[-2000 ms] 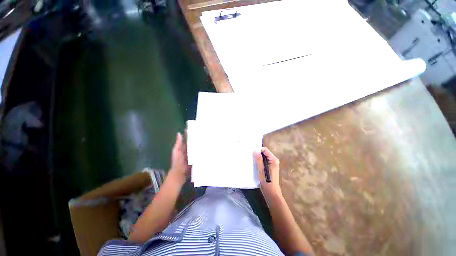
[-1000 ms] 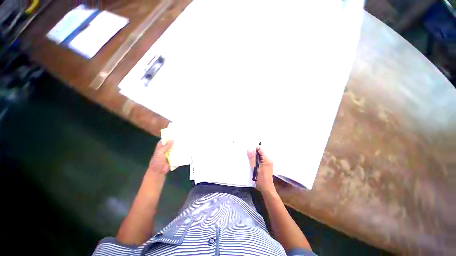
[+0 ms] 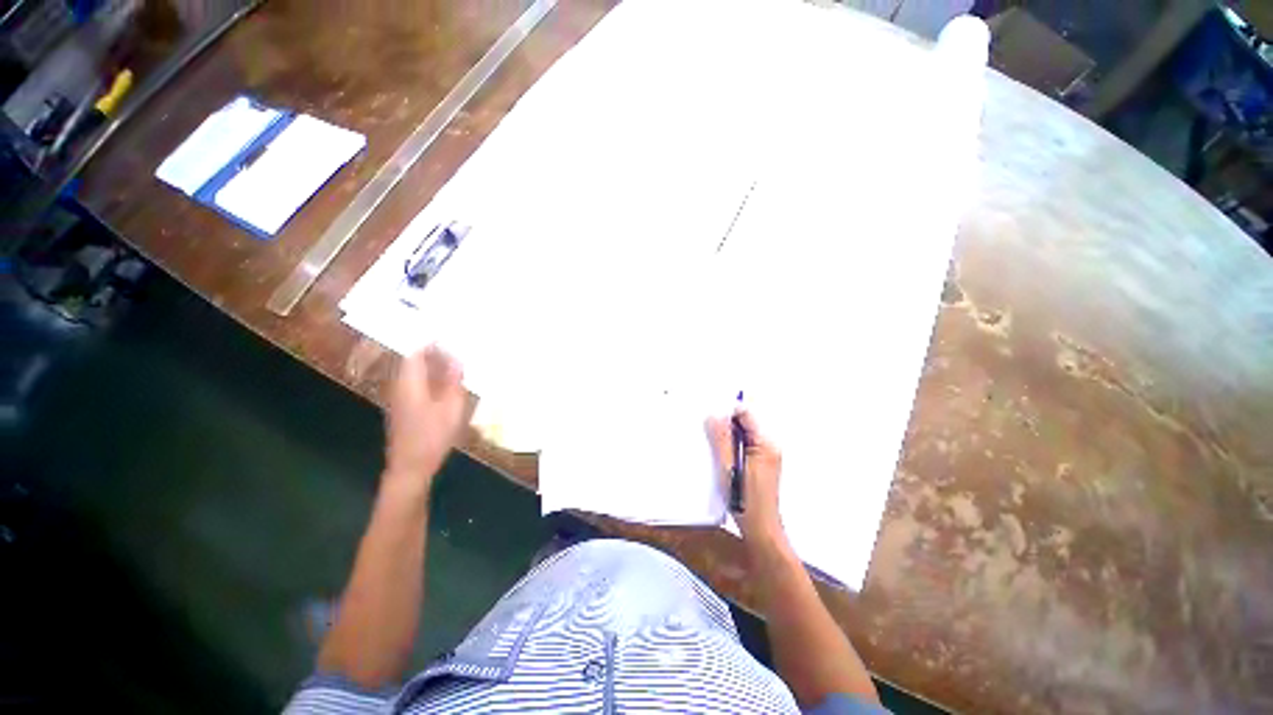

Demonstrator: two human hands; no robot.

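Note:
My right hand grips a dark pen upright at the right edge of white sheets, which lie at the table's front edge. A pale yellowish paper shows at the sheets' left side. My left hand is blurred, over the table edge near the marker paper's left corner; its fingers are not clear. The wide white marker paper spreads beyond the sheets, rolled at its far right end. A metal table weight lies on its left part.
A blue clipboard folder lies open on the brown table at the upper left. A long metal strip crosses the table beside the marker paper. A yellow-handled tool is at the far left. Green floor shows at lower left.
The view has turned from the aisle to the table. The sheets are now over the table edge. My left hand has let go of the yellowish paper and moved up and left.

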